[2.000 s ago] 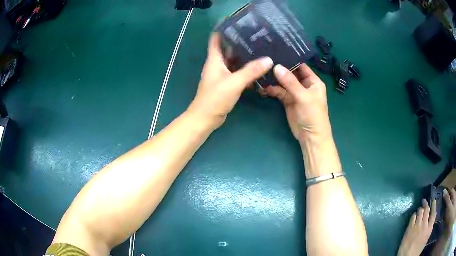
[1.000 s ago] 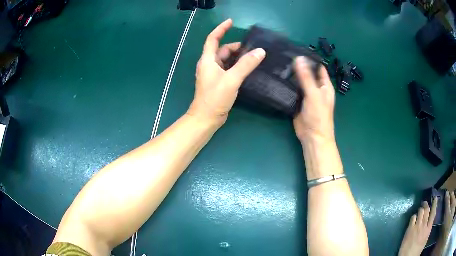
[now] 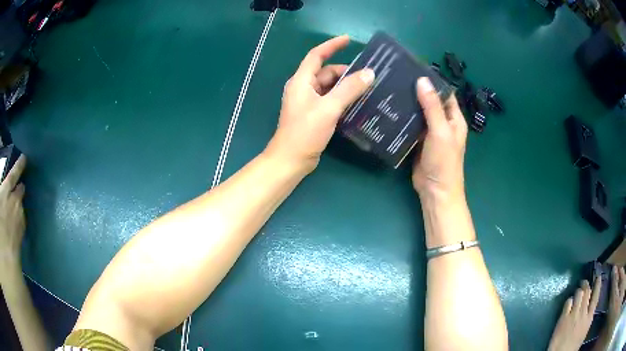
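A black retail box (image 3: 388,110) with white printed text on the face towards me is held tilted above the bench, slightly blurred. My left hand (image 3: 316,106) grips its left side, with the thumb on the printed face. My right hand (image 3: 443,137) grips its right side, thumb on the face near the upper right corner. The fingers behind the box are hidden. Small black accessories (image 3: 480,103) lie in a loose pile just beyond my right hand.
Black inserts (image 3: 582,142) lie in a row at the right. A neighbour's hands (image 3: 580,315) hold a dark item at the lower right. Another person's hand (image 3: 10,212) is at the left edge by a dark box. A white seam line crosses the green bench (image 3: 151,137).
The box has been turned over and round, from a printed face through a blurred dark side to printed text again, and sits lower than at first. A person's arm has appeared at the left edge.
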